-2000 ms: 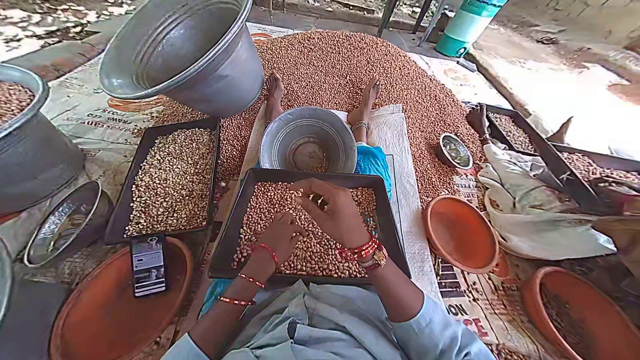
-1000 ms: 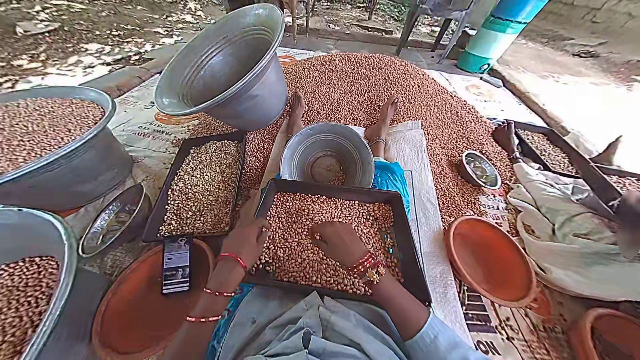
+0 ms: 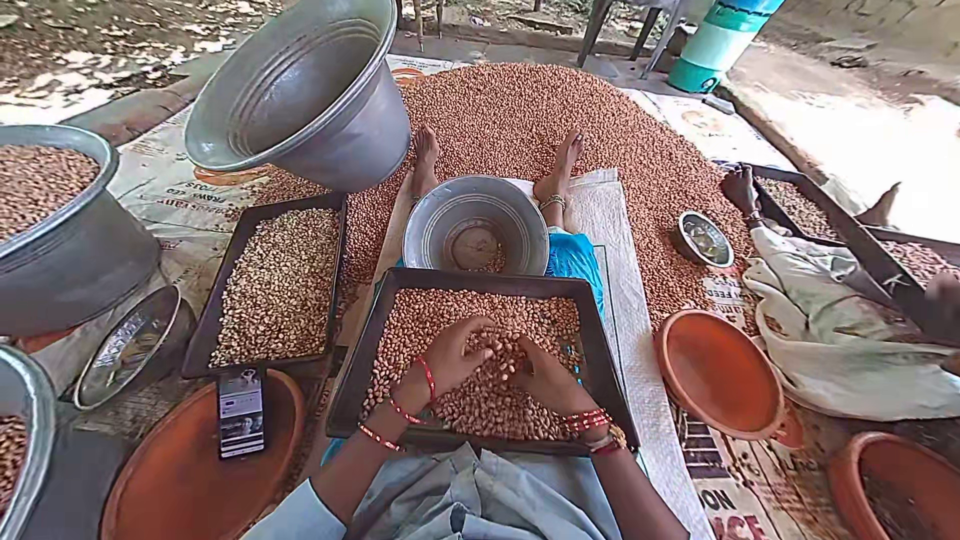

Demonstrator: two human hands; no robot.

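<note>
A black tray (image 3: 607,375) of reddish-brown nuts or seeds (image 3: 480,412) rests across my lap. Over its middle, my left hand (image 3: 450,360) is cupped with some of the nuts in its fingers. Facing it from the right, my right hand (image 3: 547,379) has its fingers curled among the nuts; some lie between the two hands. Both wrists wear red bangles. Just beyond the tray stands a metal basin (image 3: 480,225) with a few nuts at its bottom.
A second black tray (image 3: 277,285) holds paler nuts. Large metal pots (image 3: 352,112) stand left, beside a clay dish (image 3: 187,465) with a phone (image 3: 241,412). A nut heap (image 3: 525,112) spreads ahead. Another clay dish (image 3: 720,375), a small bowl (image 3: 705,238) and a person's leg (image 3: 825,330) are right.
My left hand has moved from the tray's left edge to the middle, where it now holds nuts. My right hand has turned toward it.
</note>
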